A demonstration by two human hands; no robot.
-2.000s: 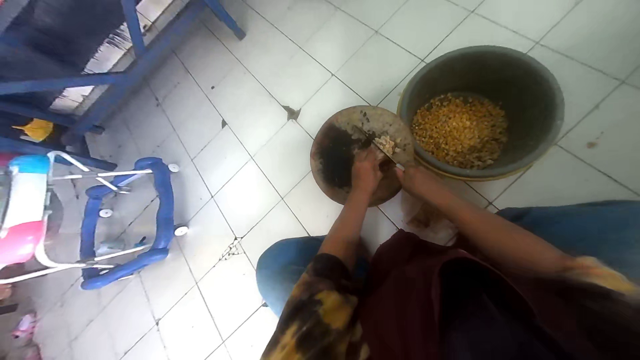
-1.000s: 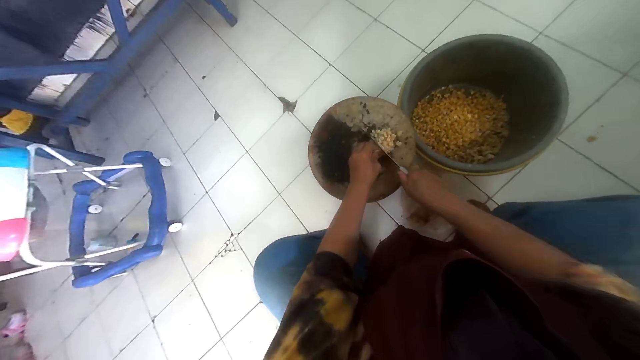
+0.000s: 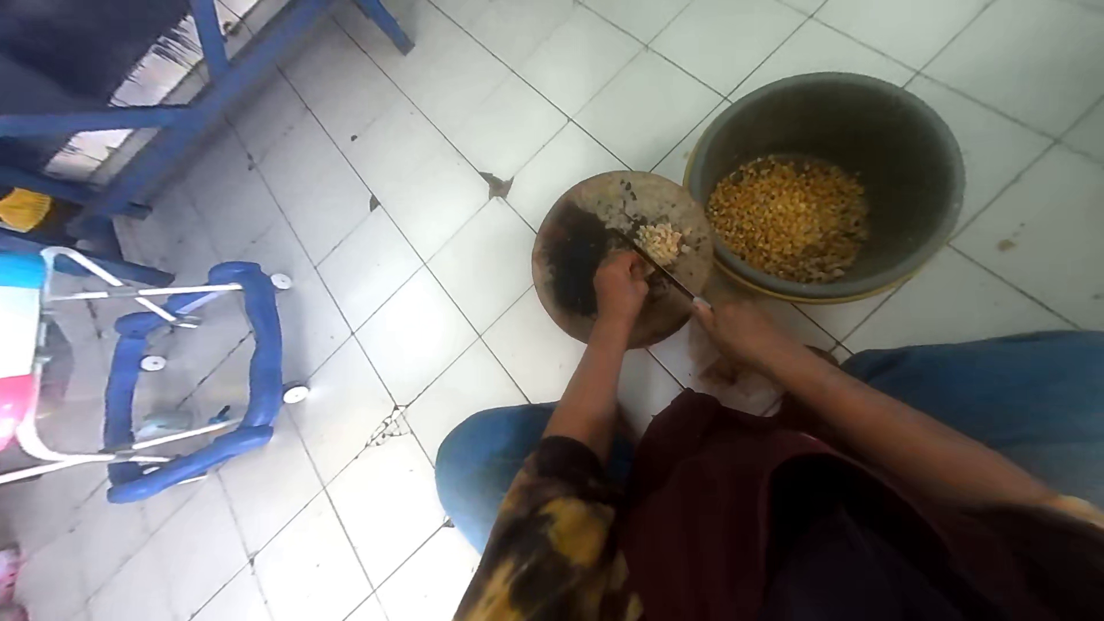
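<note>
A round wooden chopping board (image 3: 561,297) with a dark stained patch lies on the tiled floor. My right hand (image 3: 737,328) grips the handle of a knife (image 3: 660,266), whose blade slants up and left across the board. My left hand (image 3: 619,283) is over the board with its fingers curled down close to the blade; whether it pinches something is hidden. Pale chopped pieces (image 3: 661,243) lie in a small heap beyond the blade. Beside the board stands a large grey tub (image 3: 914,172) holding many yellow-orange pieces (image 3: 789,216).
A baby walker with a blue padded base (image 3: 263,345) and small wheels stands at the left. Blue frame legs (image 3: 164,164) fill the upper left, near a yellow object (image 3: 24,210). My knees in blue cloth flank the board's near side. A clear plastic bag (image 3: 720,366) lies below my right hand.
The knife and both hands stay over the board. Small shifts of the fingers and blade are too slight to tell clearly.
</note>
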